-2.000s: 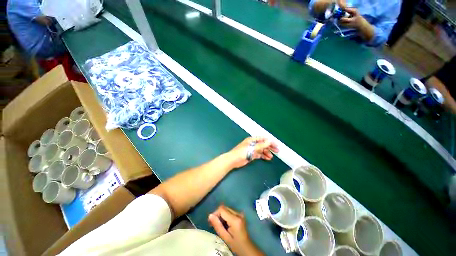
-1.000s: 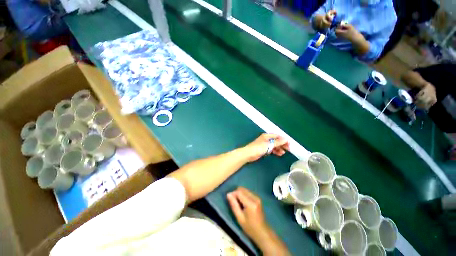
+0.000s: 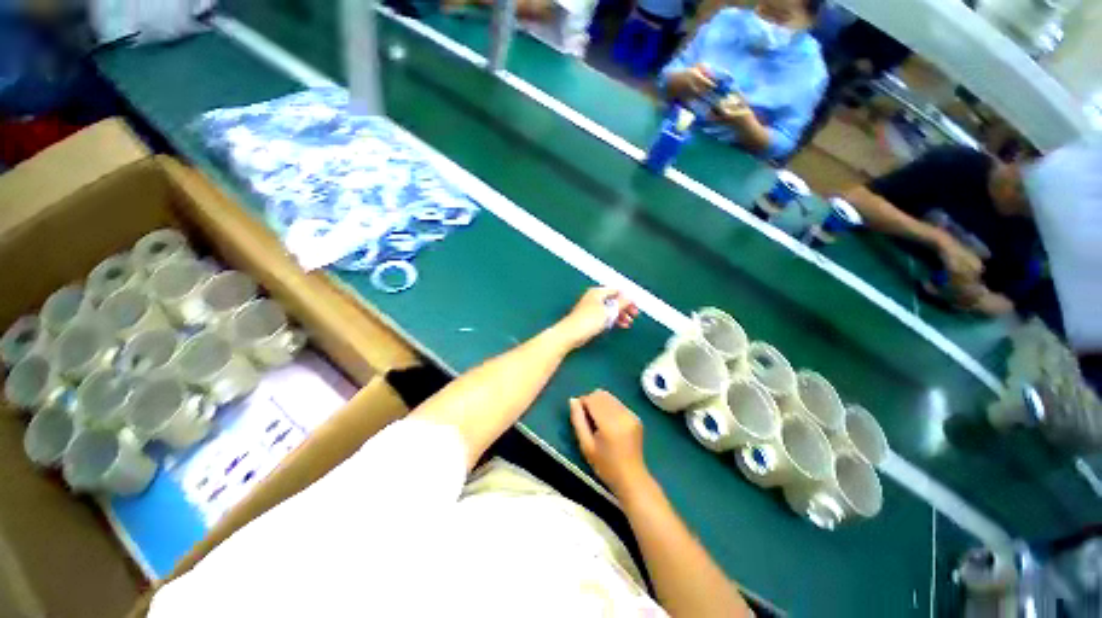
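My left hand (image 3: pixel 598 316) is over the bench by its white edge strip, closed on a small white and blue ring (image 3: pixel 613 307), mostly hidden by the fingers. My right hand (image 3: pixel 612 437) is nearer my body, loosely curled, thumb apart, with nothing seen in it. Beige cylindrical housings (image 3: pixel 804 449) stand in two rows right of my hands, open ends up, with blue showing in their side openings. A single ring (image 3: pixel 394 277) lies beside the clear bag of rings (image 3: pixel 326 175) at the left.
An open carton (image 3: pixel 278 272) of beige housings (image 3: pixel 157 404) stands left of the bench. A green conveyor (image 3: pixel 568 181) runs beyond the white strip. Across it are two people, a blue tape dispenser (image 3: pixel 668 139) and blue wired units (image 3: pixel 834 220). More beige parts (image 3: pixel 1042 389) are far right.
The view has shifted, bringing the whole housing group, more of the far side and the right end into the picture. Both hands keep much the same pose; the left still holds the ring.
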